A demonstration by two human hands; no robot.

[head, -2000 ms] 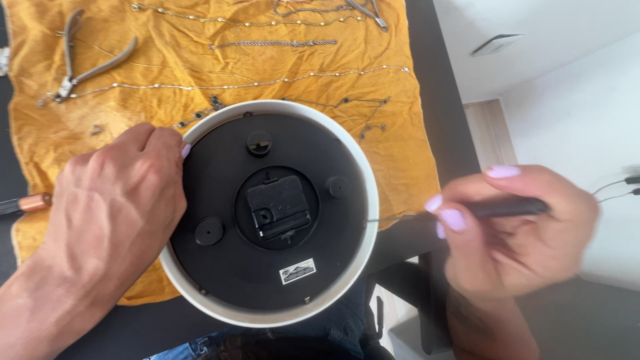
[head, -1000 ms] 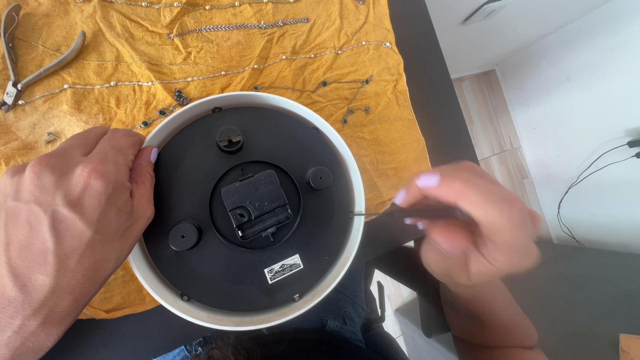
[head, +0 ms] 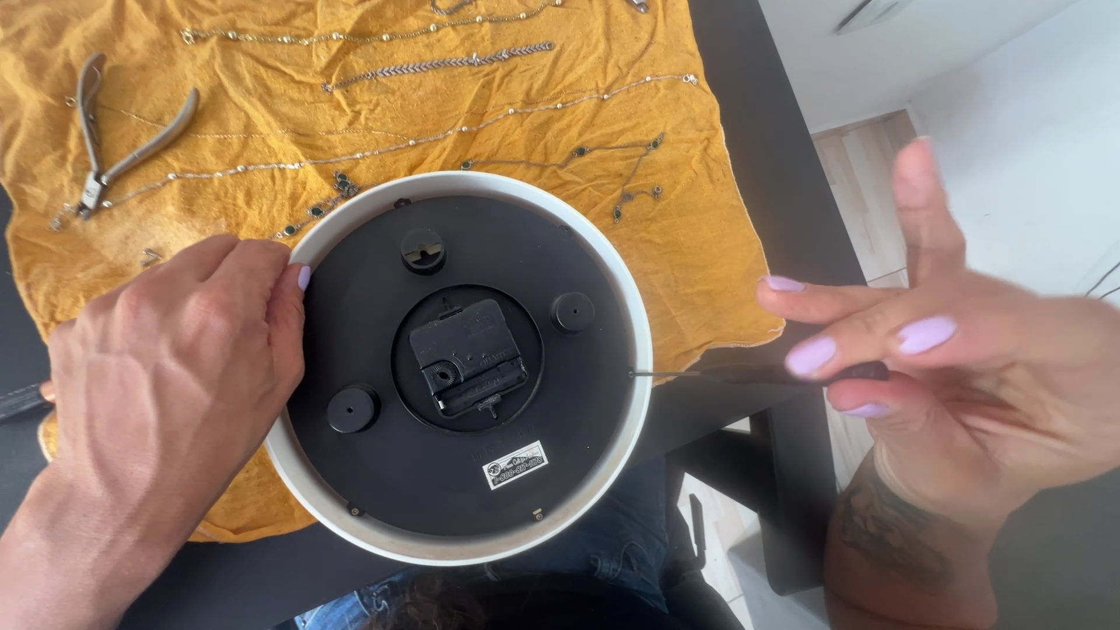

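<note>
A round wall clock (head: 560, 464) lies face down, its black back and white rim showing, with a black quartz movement (head: 470, 357) in the middle. My left hand (head: 179, 350) grips the rim at the clock's left side, thumb over the edge. In my right hand (head: 945, 350) is a thin screwdriver (head: 744, 374), its dark handle between thumb and fingers, the index finger raised. The screwdriver's tip meets a small screw at the right inner edge of the rim. Other small screws sit around the edge of the back.
A mustard cloth (head: 717, 262) lies under the clock on a dark table (head: 770, 114). Behind the clock are nippers (head: 114, 144), a beaded chain (head: 420, 140), a silver bracelet (head: 437, 66) and a green-stone chain (head: 534, 163). Another chain with green stones (head: 316, 211) touches the rim area.
My right hand's fingers have spread around the screwdriver handle, where they were closer together before. My left hand stays on the rim. The view has shifted somewhat.
</note>
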